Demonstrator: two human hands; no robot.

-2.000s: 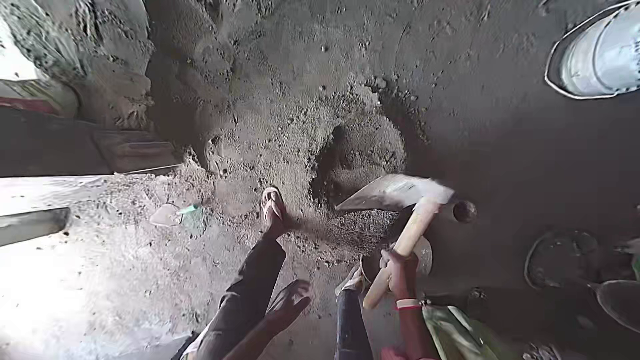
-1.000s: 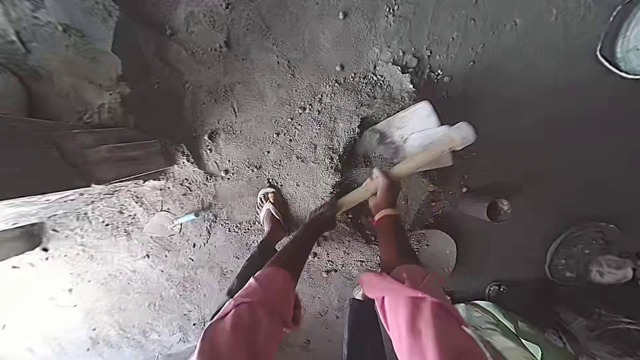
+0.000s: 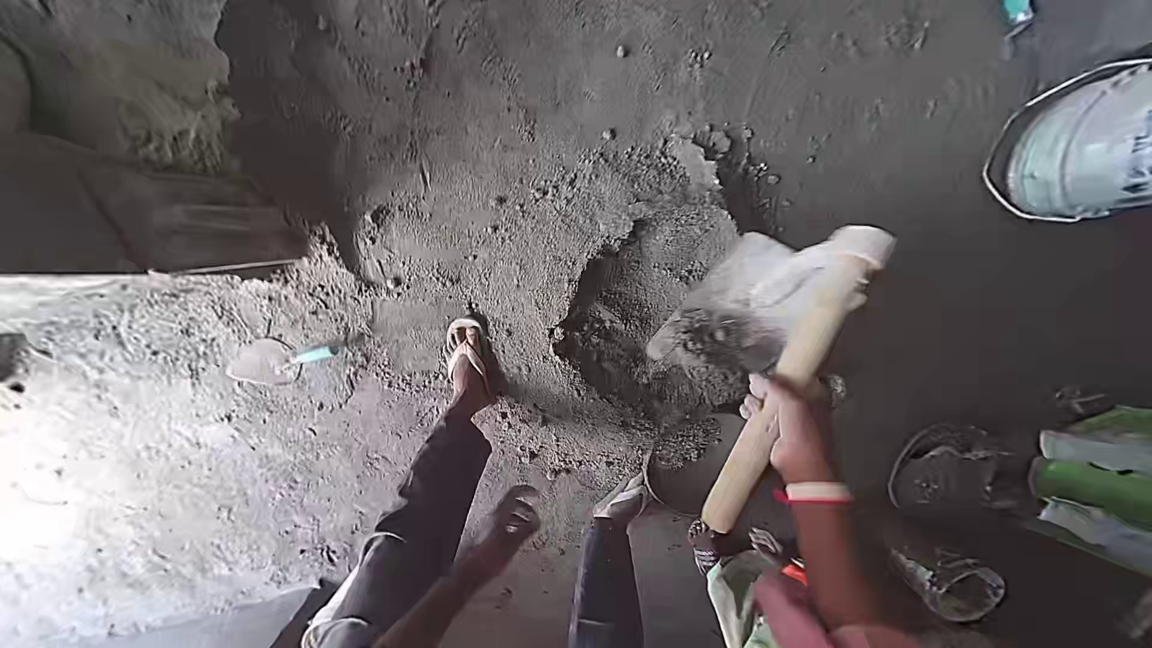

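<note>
My right hand [image 3: 801, 427] is closed around the wooden handle of a hoe [image 3: 823, 315]. The hoe's broad metal blade, caked with grey mortar, rests over or in the hollow of a wet mortar heap [image 3: 630, 225]. My left hand [image 3: 508, 526] is off the handle, low at centre-left, slightly blurred, fingers loosely bent with nothing in them. A round pan [image 3: 688, 463] stands below the heap, partly hidden by the handle and blade.
A trowel [image 3: 265, 362] with a turquoise handle lies at left. A white bucket [image 3: 1080, 144] is at upper right. Green and white sacks [image 3: 1102, 486] and a round container [image 3: 958, 585] lie at lower right. My sandaled foot [image 3: 468, 360] stands beside the mortar.
My left hand was on the hoe handle one second ago and has let go, moving down and left. The handle has turned to a steeper slant in my right hand.
</note>
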